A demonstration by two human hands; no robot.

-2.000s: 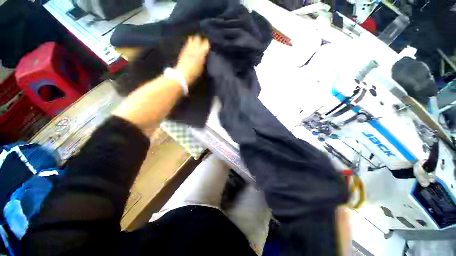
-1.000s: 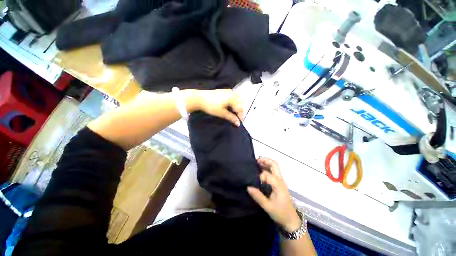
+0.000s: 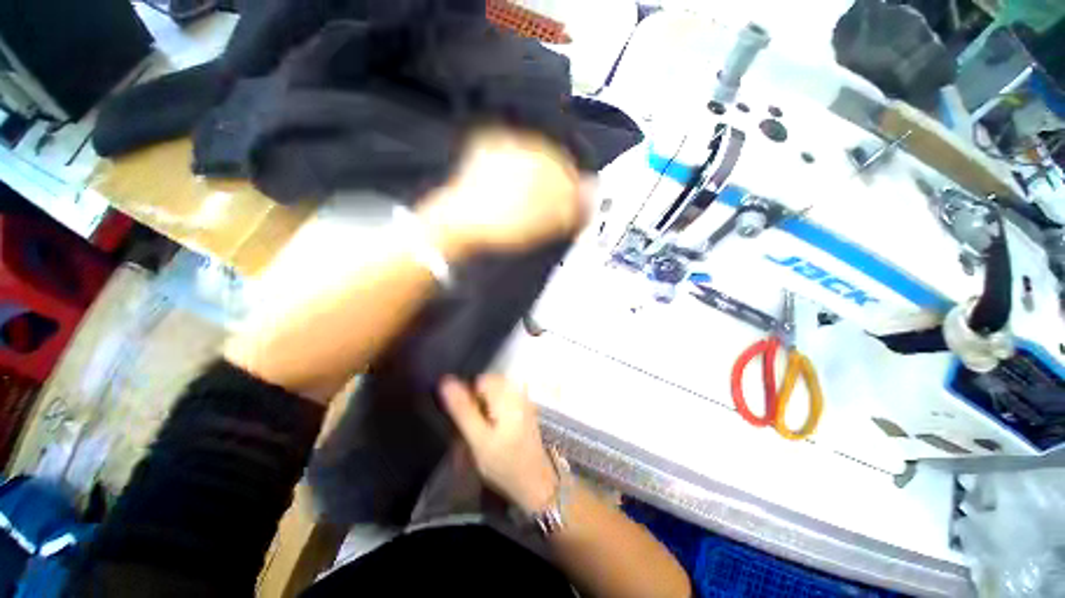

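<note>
A dark jacket [image 3: 350,105] lies bunched on the table's left part, and one long dark section of it hangs towards my lap. My left hand [image 3: 514,193] is blurred and closed on the upper part of that section. My right hand [image 3: 502,438] holds the section lower down, near the table's front edge, with thumb and fingers on the cloth. The cloth between my hands is blurred, and its end by my lap is partly hidden.
A white sewing machine [image 3: 806,275] stands right of the jacket. Scissors [image 3: 777,386] with red and orange-yellow loops lie before it. A cardboard box [image 3: 175,199] and a red stool [image 3: 41,292] are at left. A blue crate [image 3: 747,572] is below the table.
My left hand has moved up with the cloth. My right hand has moved left and still holds the cloth. The section between them has swung left, and the view has shifted slightly.
</note>
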